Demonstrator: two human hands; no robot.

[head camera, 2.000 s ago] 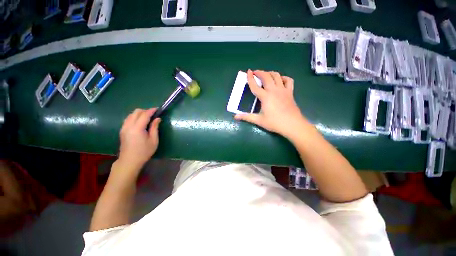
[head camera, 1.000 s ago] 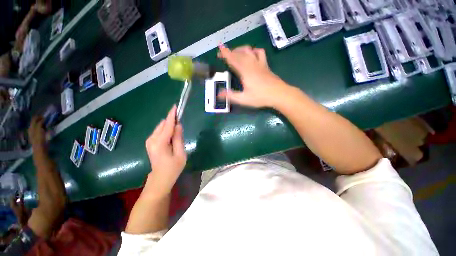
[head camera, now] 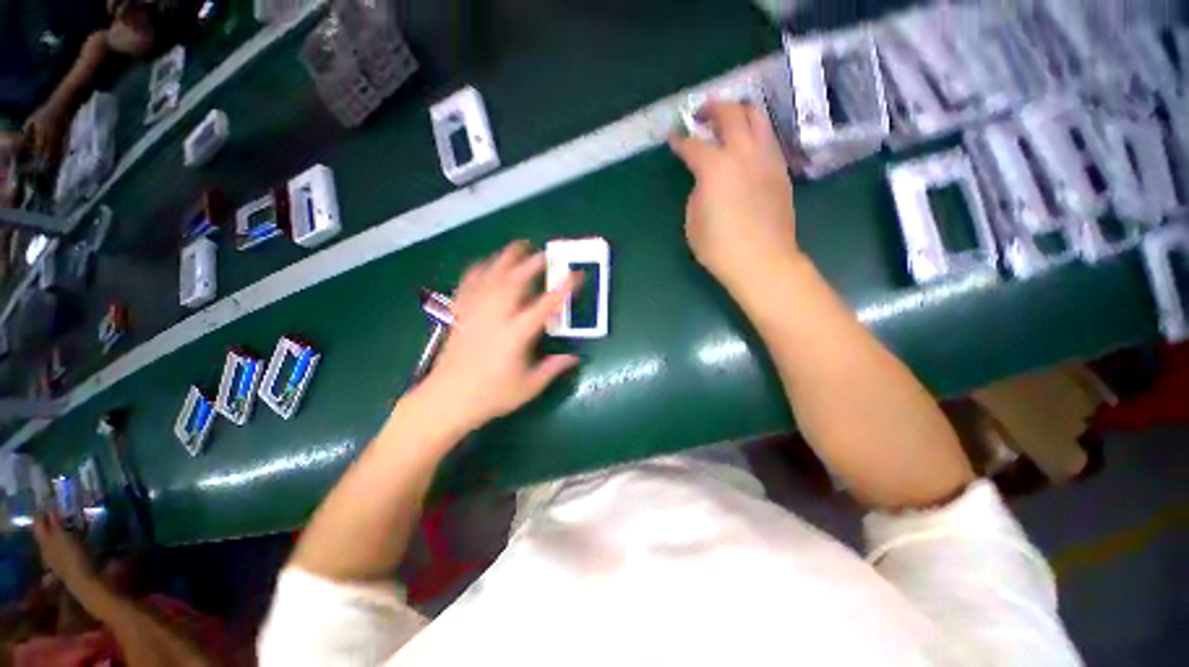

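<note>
A white assembled housing (head camera: 595,321) lies on the green bench in front of me. My left hand (head camera: 496,332) is beside it with fingers spread, fingertips at its left edge. The mallet (head camera: 437,309) lies on the bench, partly hidden behind my left hand. My right hand (head camera: 737,183) is at a white front frame (head camera: 725,99) at the left end of the heap, by the metal strip. Its fingers cover part of that frame, and whether they grip it is unclear.
Several white front frames (head camera: 941,267) are heaped at the right. Open half-assembled units (head camera: 288,377) lie in a slanted row at left. White housings (head camera: 466,136) lie on the belt beyond the pale strip (head camera: 391,228). Another person's arm (head camera: 104,602) shows at lower left.
My left hand has let go of the mallet, which now lies on the bench, and has moved to the housing. My right hand has moved right, from the housing to the heap's edge.
</note>
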